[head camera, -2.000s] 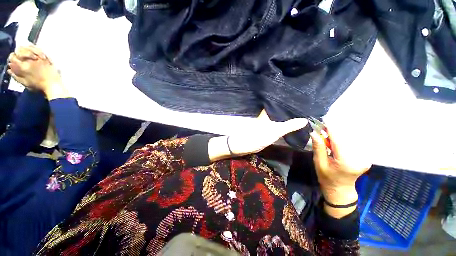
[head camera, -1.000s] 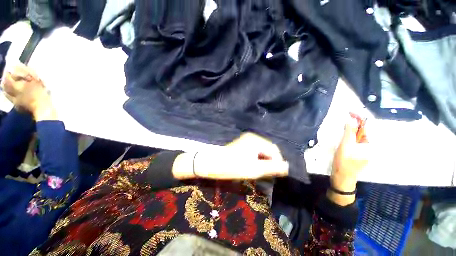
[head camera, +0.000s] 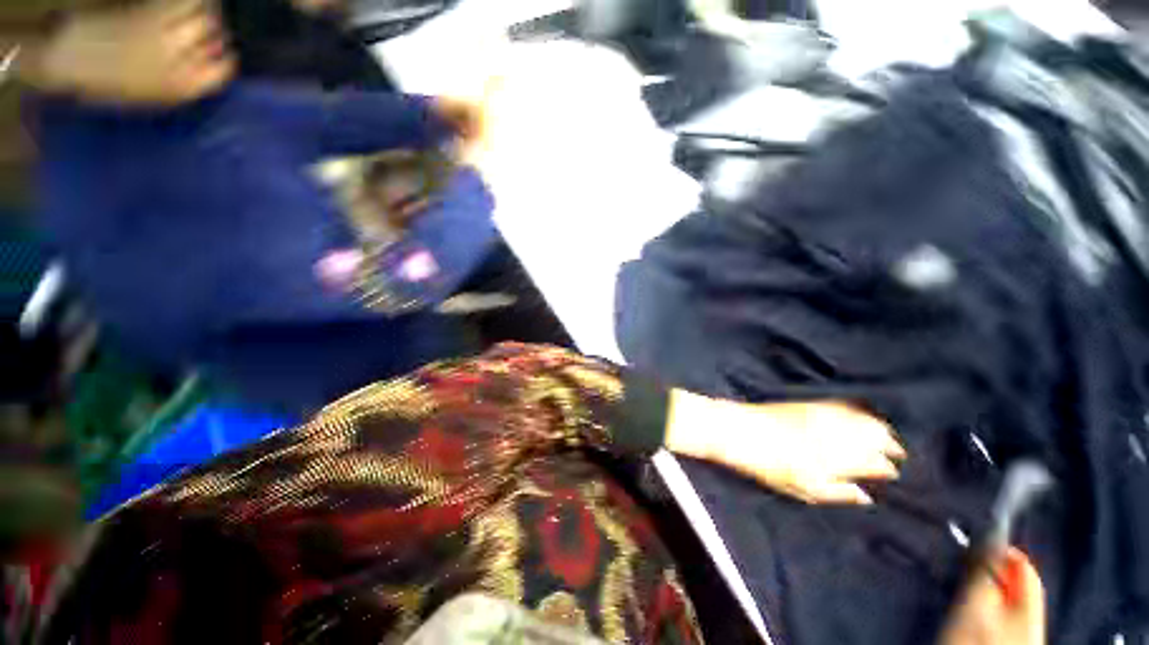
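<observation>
The dark denim jacket (head camera: 832, 328) lies rumpled on the white-topped table at the right, and the frame is blurred. My left hand (head camera: 819, 451) lies on the jacket, palm down, with its fingers slightly bent; I cannot tell whether they pinch the cloth. My right hand (head camera: 1002, 611) is cut off by the bottom edge at the lower right. It holds the thread snips (head camera: 1018, 498), whose red-orange handle shows in the fist and whose blurred metal tip points up over the dark cloth.
Another person in a blue top (head camera: 240, 227) with flowers on the sleeve is at the left, with a hand near the table's edge. Pale grey and dark garments (head camera: 756, 120) lie at the far side of the white table (head camera: 567, 164). A blue crate (head camera: 189, 454) shows at the lower left.
The view has swung left, so the table runs diagonally and the other person looks nearer. My left hand has moved from the jacket's hem onto its cloth. My right hand is now over the jacket.
</observation>
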